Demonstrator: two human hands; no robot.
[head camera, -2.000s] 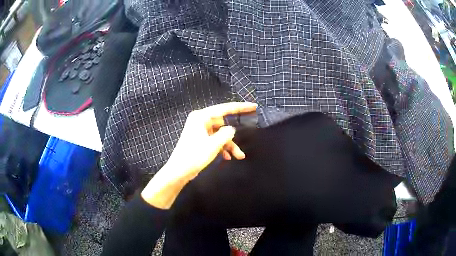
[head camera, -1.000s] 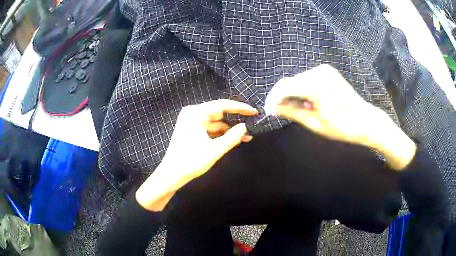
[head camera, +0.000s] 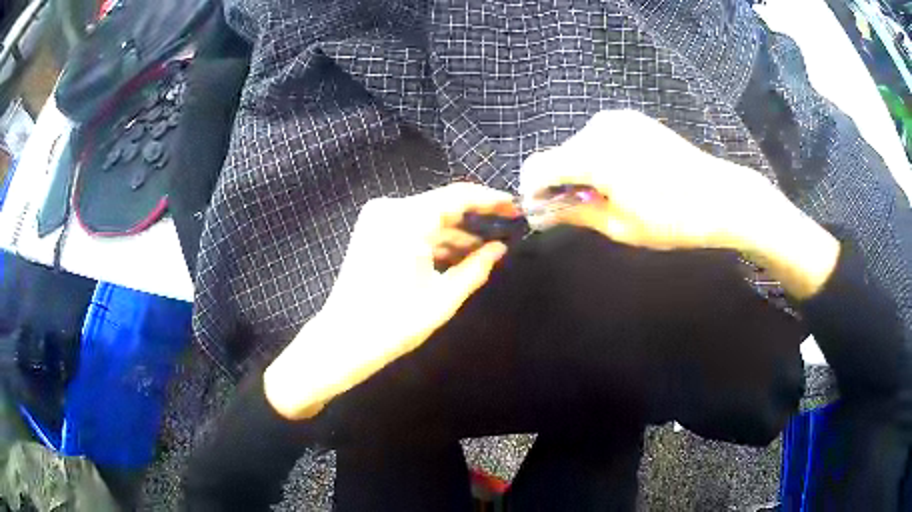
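The dark jacket (head camera: 300, 170) with a thin white grid check spreads over the table and lap, its plain black lining (head camera: 600, 340) turned up in front. My left hand (head camera: 400, 270) pinches the jacket's front edge (head camera: 495, 222) between thumb and fingers near the middle. My right hand (head camera: 660, 190) is close against it, fingertips almost touching the left fingertips. Small snips (head camera: 578, 194) with a reddish-pink part lie in my right hand. A thin bright line, needle or blade, shows at its fingertips; I cannot tell which. No button shows clearly at the pinched edge.
Loose black buttons (head camera: 145, 150) lie in a black, red-rimmed holder (head camera: 120, 215) on the white table (head camera: 165, 262) at left. A blue crate (head camera: 120, 370) stands below it, another (head camera: 805, 450) at lower right. An olive cloth (head camera: 50, 480) is at lower left.
My right hand, out of view at first, has come in from the right to the pinched edge and moved slightly up and left since. My left hand keeps its pinch.
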